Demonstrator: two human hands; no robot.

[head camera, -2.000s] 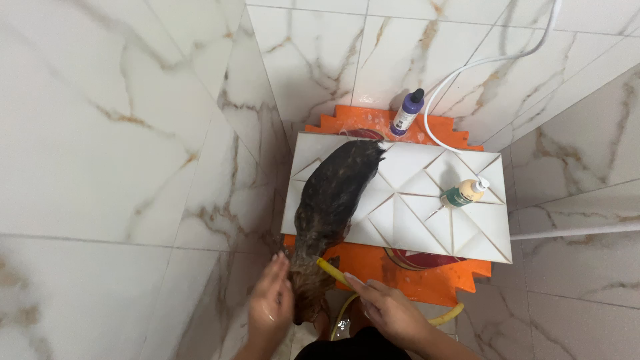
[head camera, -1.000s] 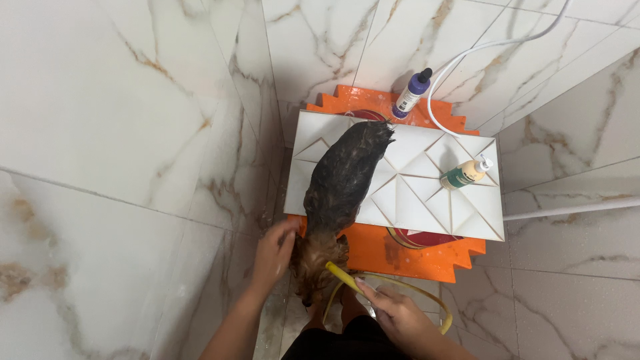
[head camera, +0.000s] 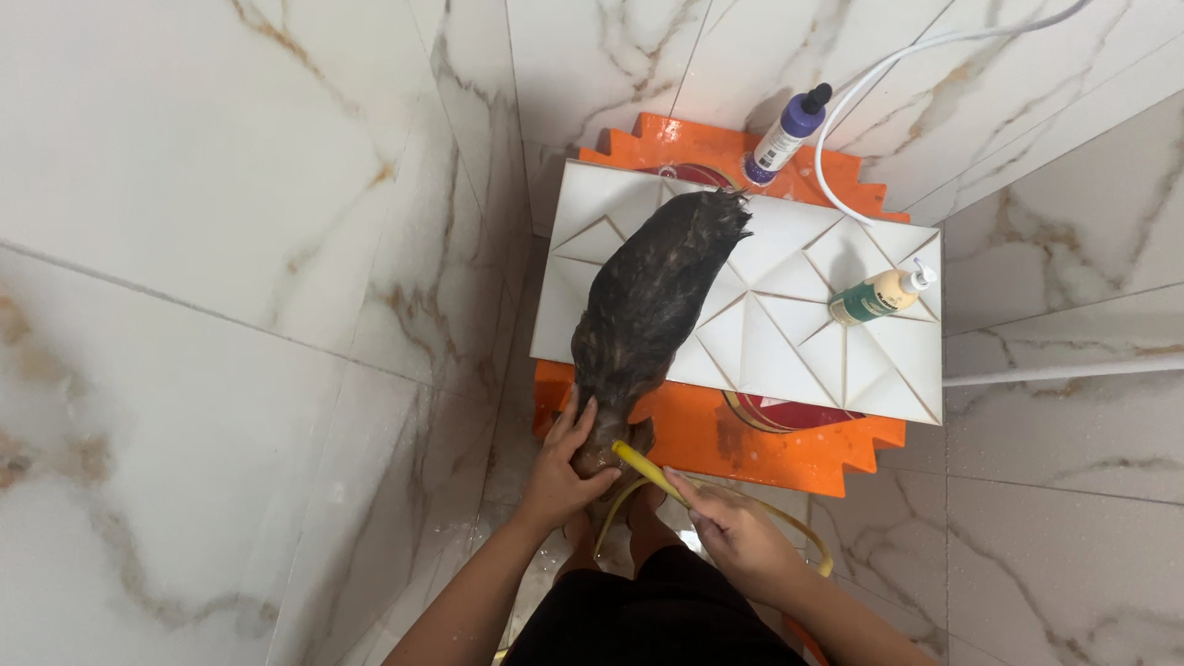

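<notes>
A wet, dark-coated dog (head camera: 657, 287) stands on a white patterned tile panel (head camera: 786, 351), its brown head hanging over the near edge toward my feet. My left hand (head camera: 564, 462) rests on the side of its head and neck, fingers spread against the wet fur. In my right hand (head camera: 740, 527) is a yellow hose (head camera: 652, 472), its open end at the dog's head. The hose loops down behind that hand. Whether water is flowing cannot be made out. The dog's face and legs are hidden.
Under the panel lies an orange step-edged platform (head camera: 786, 462) with a red round object (head camera: 795, 413). A purple pump bottle (head camera: 786, 134) stands behind, a cream and green pump bottle (head camera: 883, 294) on the panel's right. A white hose (head camera: 837, 120) hangs at the back. Marble-look walls (head camera: 231, 277) enclose the space.
My left hand, beside the dog's head two seconds ago with a gap visible, now lies on its head and neck. The right hand still holds the yellow hose near the head.
</notes>
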